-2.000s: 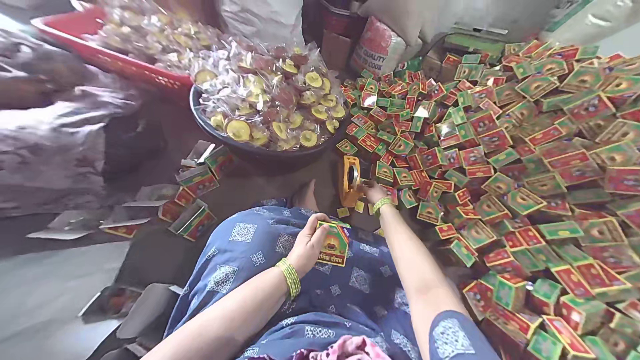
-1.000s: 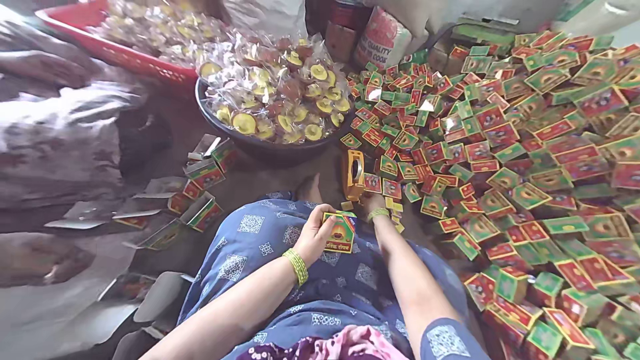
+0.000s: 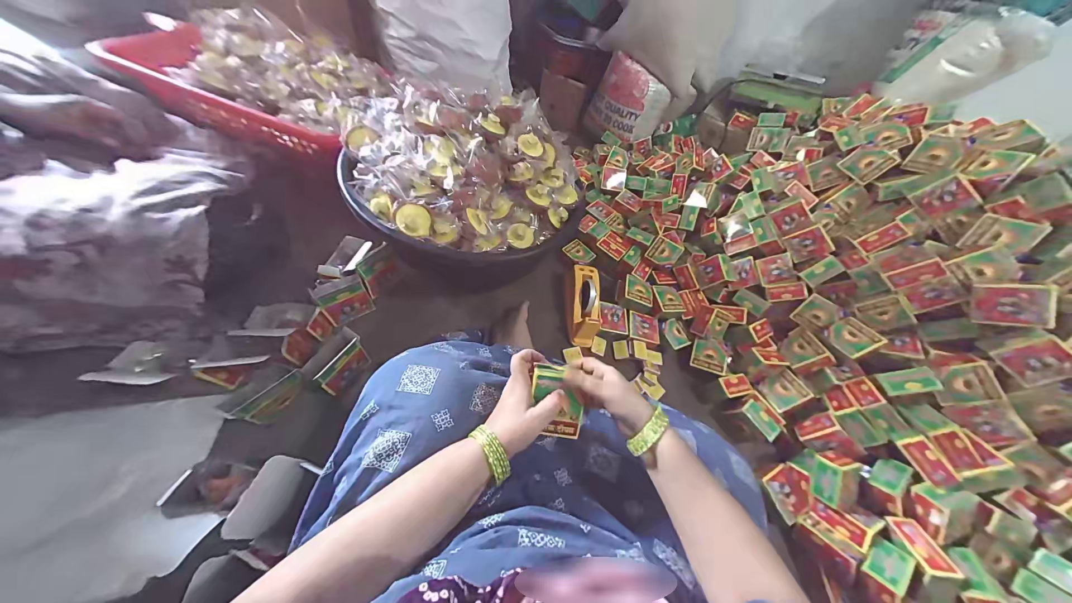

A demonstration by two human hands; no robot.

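Observation:
My left hand [image 3: 528, 402] grips a small green and red printed carton [image 3: 559, 410] above my lap. My right hand [image 3: 610, 389] is at the carton's top right, its fingertips pinching a small yellow piece [image 3: 573, 354]. More yellow pieces [image 3: 641, 350] lie on the floor just beyond my right hand. Beside them stands a yellow-orange tape dispenser [image 3: 584, 306]. Past it, a dark round tub [image 3: 452, 251] holds clear-wrapped items with yellow round parts [image 3: 413, 219]. The far side of the carton is hidden by my fingers.
A large heap of printed cartons [image 3: 888, 310] spreads over the floor at the right. At the left lie several opened cartons [image 3: 339, 297]. A red plastic basket [image 3: 226, 105] of wrapped items stands behind, near another person's arm [image 3: 75, 109]. A printed sack [image 3: 626, 99] is at the back.
My right hand has moved from the floor beside the tape dispenser to the carton in my left hand. The other person's hand seen at the left a second ago is gone from there.

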